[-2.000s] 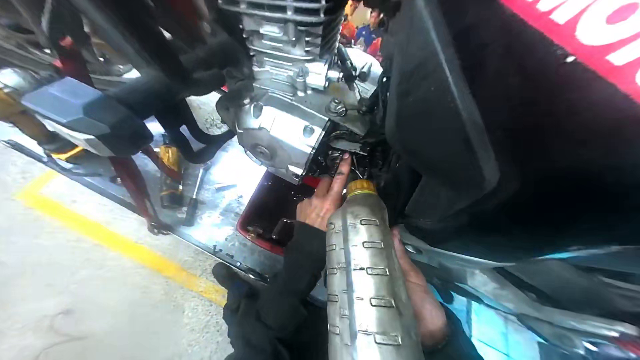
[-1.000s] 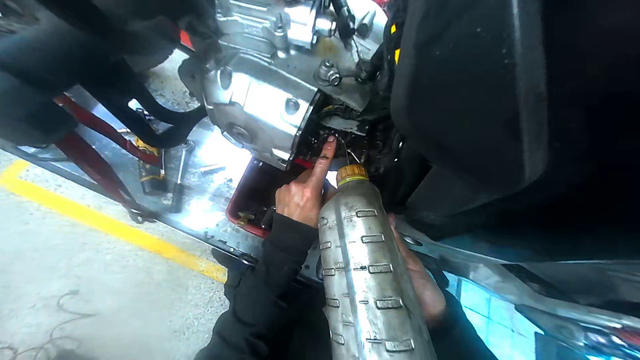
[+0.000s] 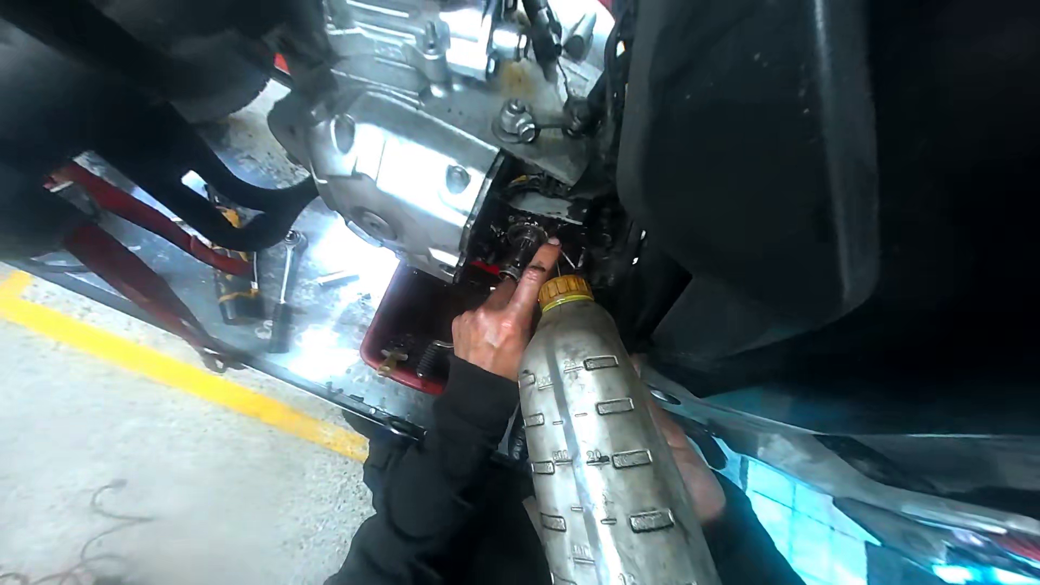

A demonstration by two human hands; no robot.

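Note:
My left hand reaches in beneath the silver engine cover of a motorcycle, index finger extended against dark, wet-looking parts around the sprocket area. Nothing is plainly held in it. My right hand is wrapped behind a clear, dirty plastic bottle with raised level marks; its fingers are mostly hidden by the bottle. The bottle's yellow cap points up at the dark parts, close beside my left index finger, with a thin stream or thin line at its tip.
Below the engine lies a red tray with small metal parts and a spring in it. On the metal lift platform are a ratchet wrench and a yellow and black tool. A large black panel hangs at the right.
The view has moved closer to the engine. My left index finger has stayed at the dark parts, and the bottle has stayed in my right hand with its cap near them.

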